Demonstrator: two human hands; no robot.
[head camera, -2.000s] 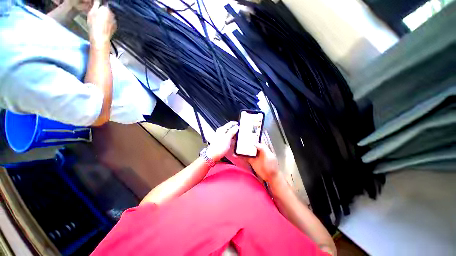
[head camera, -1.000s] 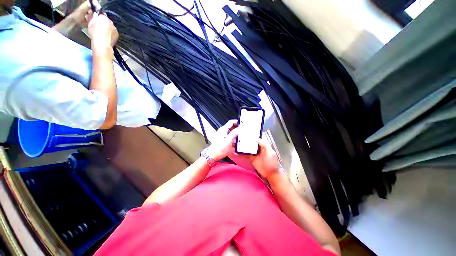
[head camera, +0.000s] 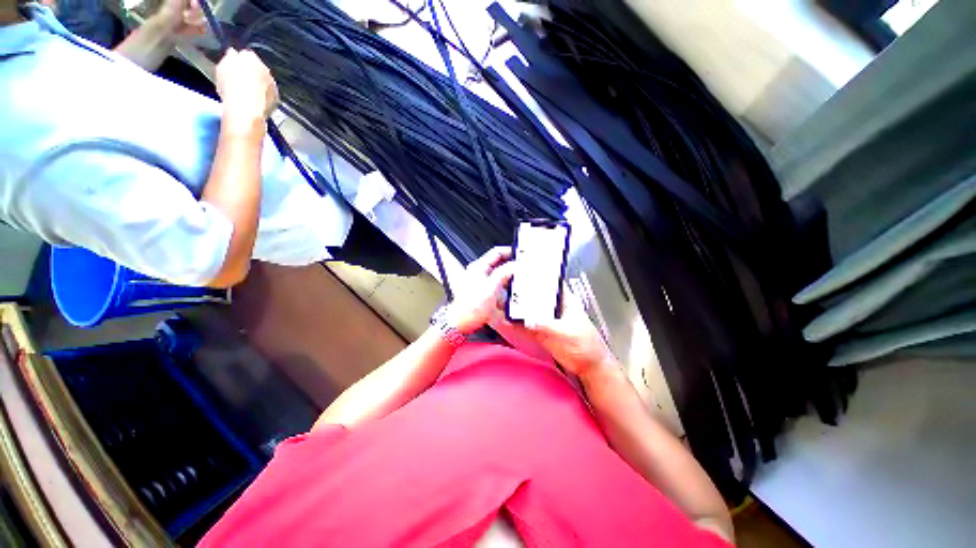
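Note:
A black smartphone (head camera: 539, 270) with a bright, mostly white screen is held upright in front of my red top. My left hand (head camera: 479, 294) grips its left edge, with a bracelet or watch at the wrist. My right hand (head camera: 569, 334) holds its lower right part, and the thumb is at the bottom of the screen. The fingers behind the phone are hidden. Beyond the phone lies a dense pile of narrow black strips (head camera: 396, 118) on the pale table. A second, wider dark strip heap (head camera: 685, 203) lies to the right.
A co-worker in a light blue shirt (head camera: 118, 161) stands at the left, holding a dark strip. A blue bin (head camera: 86, 287) is below that arm. Layered slabs (head camera: 64, 439) are at lower left. A grey-green curtain (head camera: 899, 214) hangs at right. A crumpled white piece (head camera: 372, 193) lies beside the pile.
The co-worker's hands have moved and a raised dark strip now shows between them. The phone screen has gone from mixed content to mostly white. The view has shifted slightly. Both my hands still hold the phone.

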